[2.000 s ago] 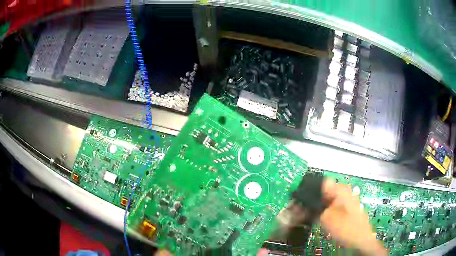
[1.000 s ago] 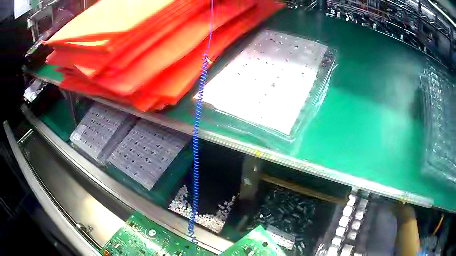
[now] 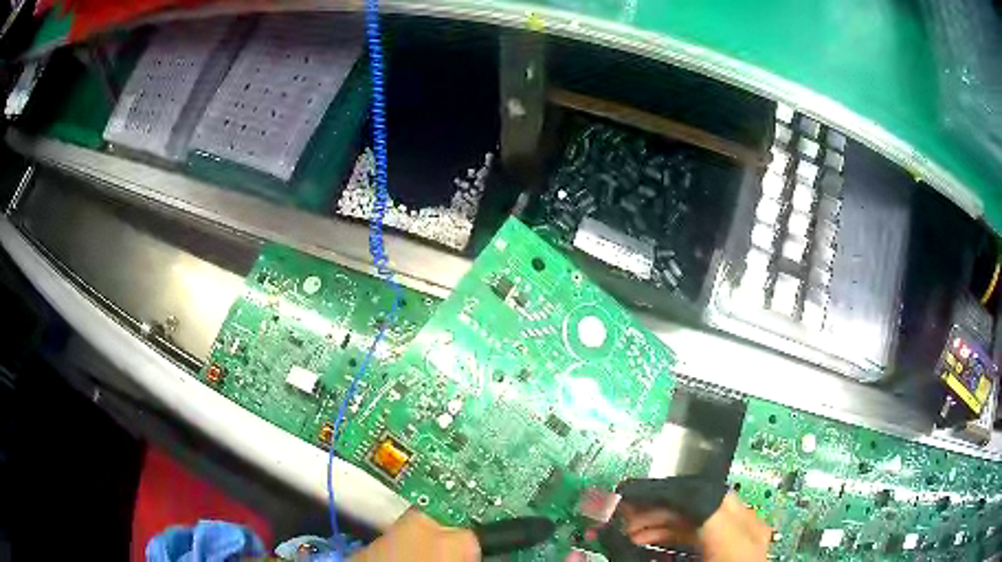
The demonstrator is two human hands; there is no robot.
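A green printed circuit board (image 3: 516,373) is held tilted in front of me, over the boards on the conveyor. It has two white circles, the lower one washed out by glare, and an orange-copper square part near its lower left edge. My left hand (image 3: 440,538), cut off by the bottom edge, holds the board's lower edge, with a black cot on a finger. My right hand (image 3: 687,521), with black-covered fingers, is at the board's lower right part. A small pale pink patch shows at its fingertips; I cannot tell if it is a piece or a bare fingertip.
Boards lie on the conveyor at left (image 3: 297,340) and right (image 3: 868,483). Behind are grey trays (image 3: 275,99), a bin of white pieces (image 3: 423,220), a bin of dark components (image 3: 626,181) and a clear tray (image 3: 868,263) with silver-white blocks. A blue coiled cord (image 3: 378,143) hangs in front.
The view tilted up to the shelf top and red sheets, then came back down. Compared with the oldest frame, my right hand has moved left and down to the board's lower part.
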